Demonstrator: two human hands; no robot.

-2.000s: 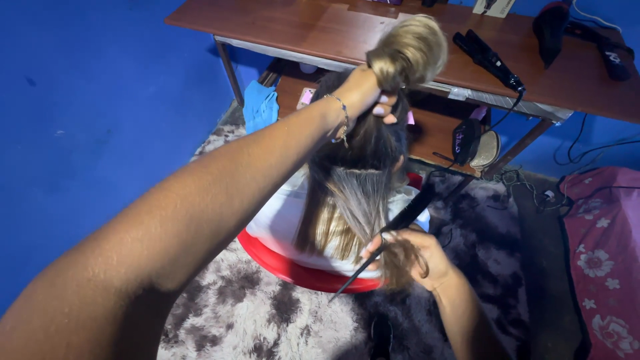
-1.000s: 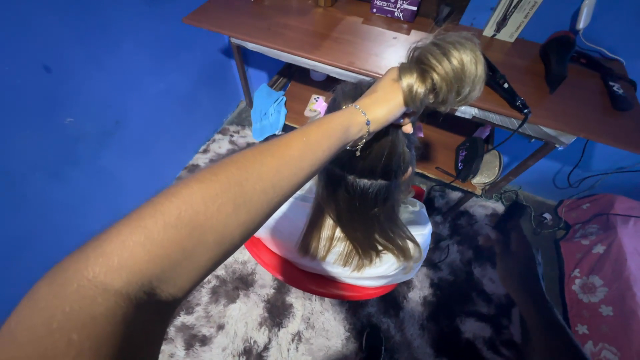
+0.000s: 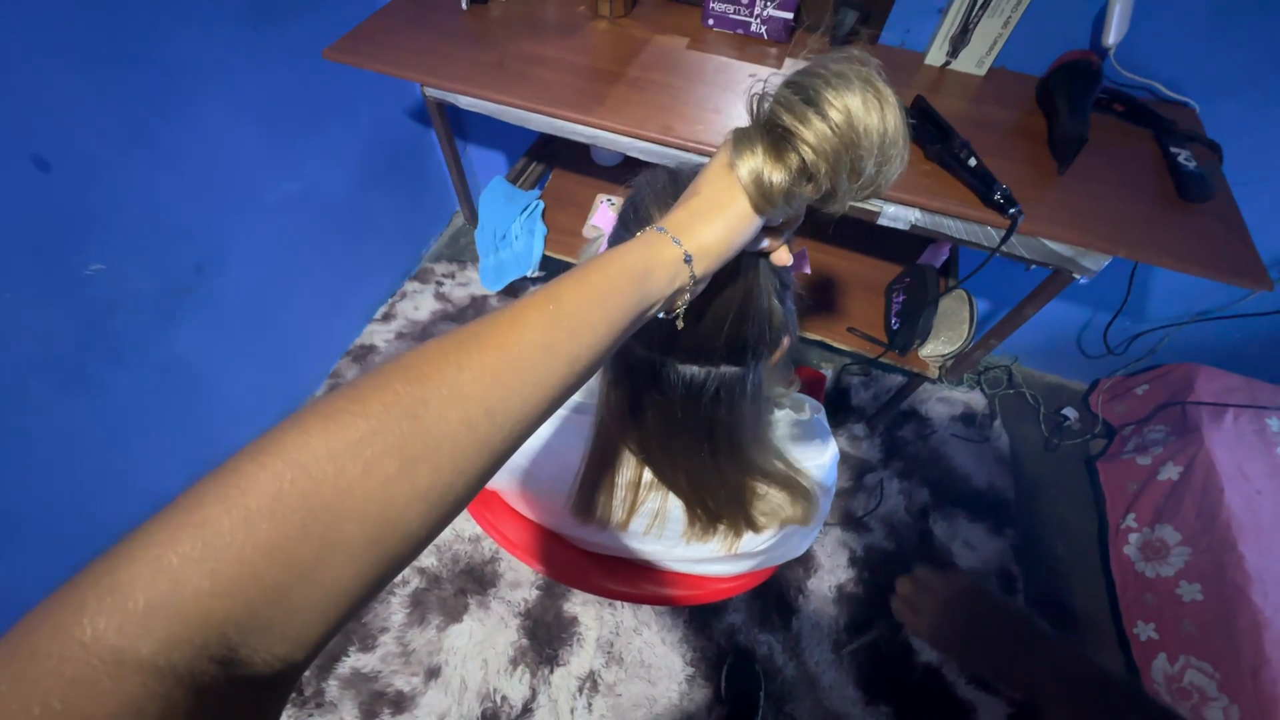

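My left hand (image 3: pixel 728 210), with a thin bracelet at the wrist, grips a raised bundle of blond hair (image 3: pixel 825 130) above the head of a seated person. The hand covers part of the crown. Below it, the lower dark hair (image 3: pixel 690 420) hangs loose and straight, with lighter ends over a white top or cape (image 3: pixel 560 470). A pale horizontal parting line crosses the back of the head. At the lower right, in deep shadow, is my right hand (image 3: pixel 930 600), apart from the hair; its fingers and anything in them are too dark to make out.
A brown table (image 3: pixel 600 70) bears a flat iron (image 3: pixel 960 155), a hair dryer (image 3: pixel 1068 105) and boxes. A blue cloth (image 3: pixel 510 232) hangs at its lower shelf. The person sits on a red seat (image 3: pixel 620 580) over a shaggy rug (image 3: pixel 450 630). Cords and a pink floral cover (image 3: pixel 1190 520) lie right.
Two seconds ago my right hand held a dark comb at the lower hair ends; now it is away at the lower right. The lower hair hangs loose. My left hand keeps the bundle raised.
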